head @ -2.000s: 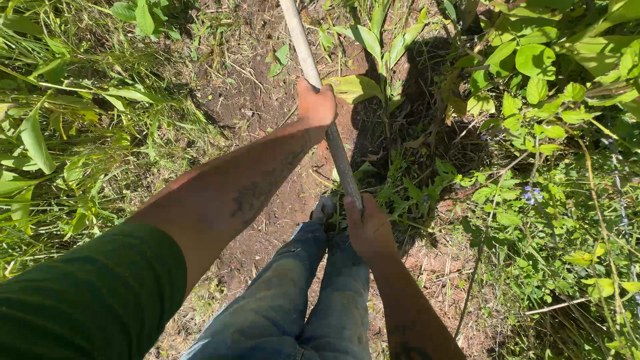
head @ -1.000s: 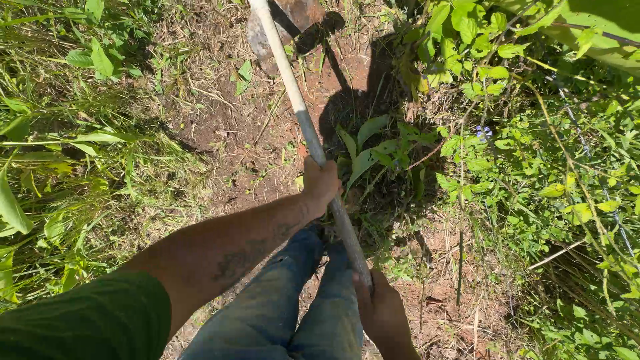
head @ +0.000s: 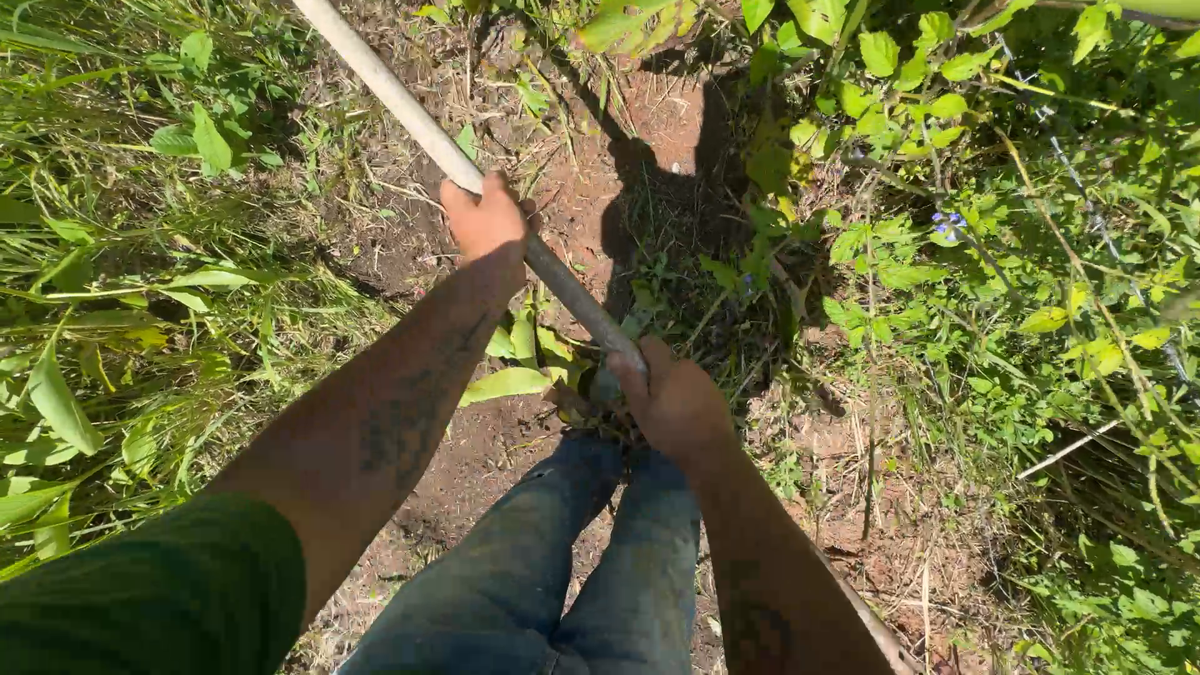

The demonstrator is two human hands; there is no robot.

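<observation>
A long wooden tool handle (head: 403,105) slants from the top left down to the middle. My left hand (head: 486,220) is closed around it at the upper middle. Lower and to the right, my right hand (head: 677,398) grips the handle near its darker end. The far end runs out of view at the top, so the tool's head is hidden. Broad green leaves (head: 511,382) lie just in front of my legs, to the left of my right hand.
Tall grass (head: 169,309) covers the left side. Leafy bushes (head: 984,281) with thin stems and small purple flowers (head: 949,226) fill the right. Bare reddish soil (head: 656,112) lies ahead, partly in shadow. A thin branch (head: 872,628) shows beside my right forearm.
The handle slants more to the left than before. A grey, rock-like thing by the handle's upper part one second ago is out of view. Both hands remain on the handle.
</observation>
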